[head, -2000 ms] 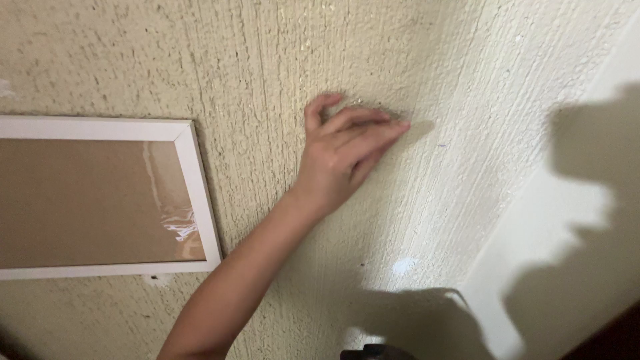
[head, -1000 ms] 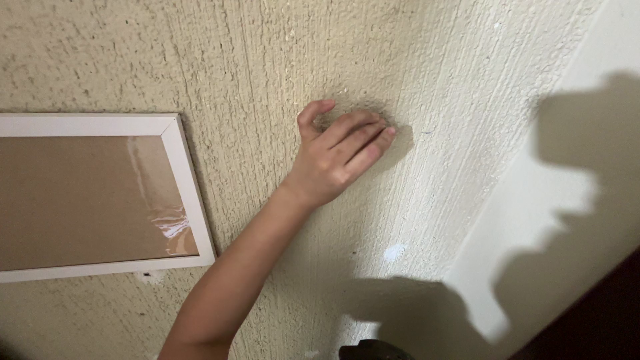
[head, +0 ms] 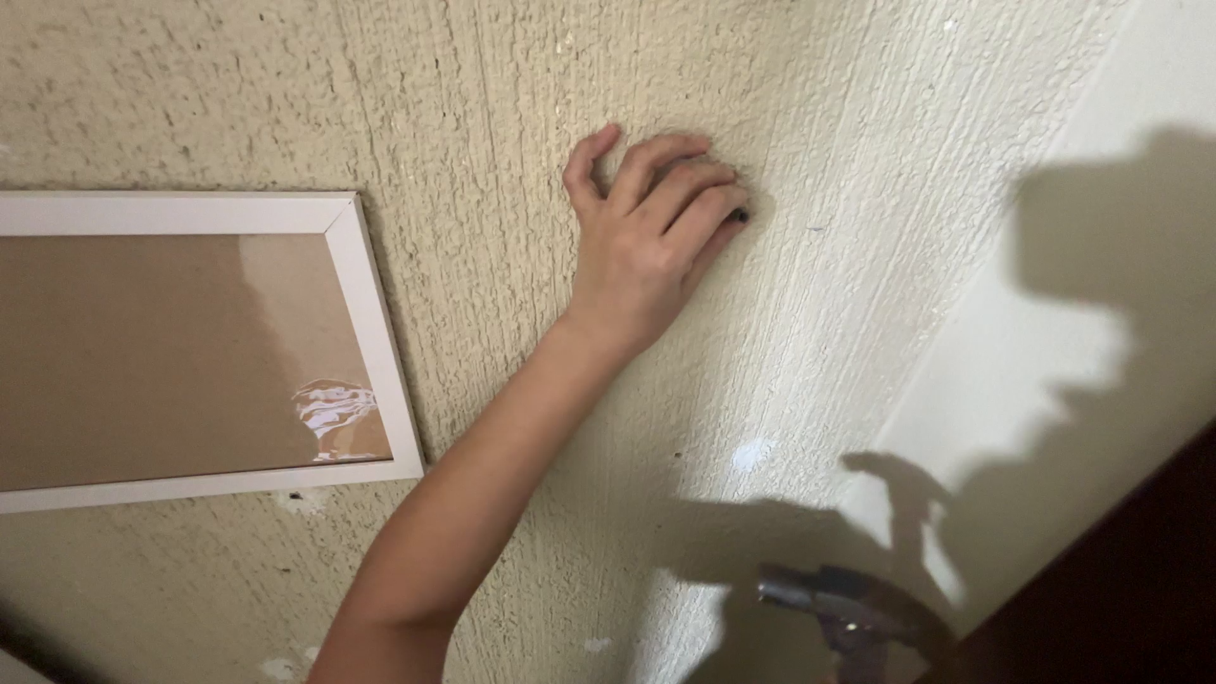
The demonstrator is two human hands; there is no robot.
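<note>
My left hand (head: 646, 237) is against the textured, cream-painted wall (head: 494, 123), right of the picture frame. Its thumb and index finger pinch a small dark object (head: 742, 216), perhaps the head of a nail; the rest of it is hidden by the fingers. The other fingers are spread and curled, their tips on or near the wall. At the lower right, the metal head of a hammer (head: 845, 608) rises into view, blurred. My right hand is out of view, as is most of the hammer's handle.
A white picture frame (head: 389, 332) with a brown backing and shiny clear film hangs at the left. Below it the wall has a small hole in a pale patch (head: 302, 501). At the right, a smooth pale surface (head: 1026, 361) meets the textured wall, with shadows across it.
The hammer head has come up into fuller view at the bottom right, and its shadow now shows on the wall. My left hand stays near the same wall spot, its fingers more spread.
</note>
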